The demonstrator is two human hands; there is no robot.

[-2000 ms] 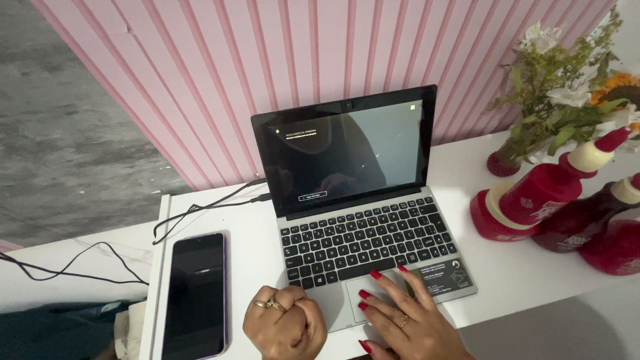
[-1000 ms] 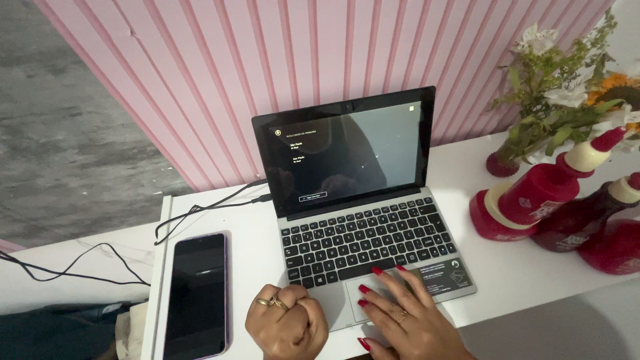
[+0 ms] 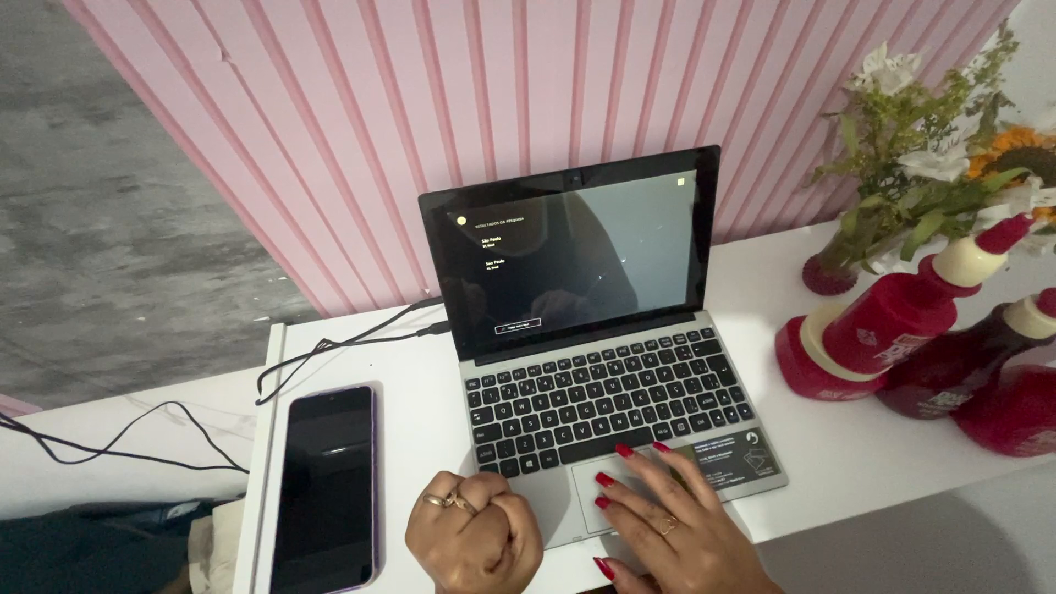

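A small silver laptop (image 3: 540, 503) stands unfolded on a white table, its dark screen (image 3: 577, 256) showing a few lines of text and a small outlined button. My left hand (image 3: 474, 532), with rings on it, is closed in a fist at the laptop's front left corner and shows nothing held. My right hand (image 3: 676, 524), with red nails and a ring, lies spread over the touchpad (image 3: 590, 495) and the right palm rest, fingertips near the space bar. A dark sticker (image 3: 730, 460) with writing is partly under its fingers.
Left of the laptop lies a phone (image 3: 323, 491), screen dark. Black cables (image 3: 355, 340) run behind it to the laptop's left side. At the right stand red bottles (image 3: 891, 318) and a vase (image 3: 829, 275) of flowers. A pink slatted wall (image 3: 495, 82) rises behind the table (image 3: 833, 470).
The text on the laptop's screen changed between the earliest frame and the one after it. Both hands have stayed about where they were.
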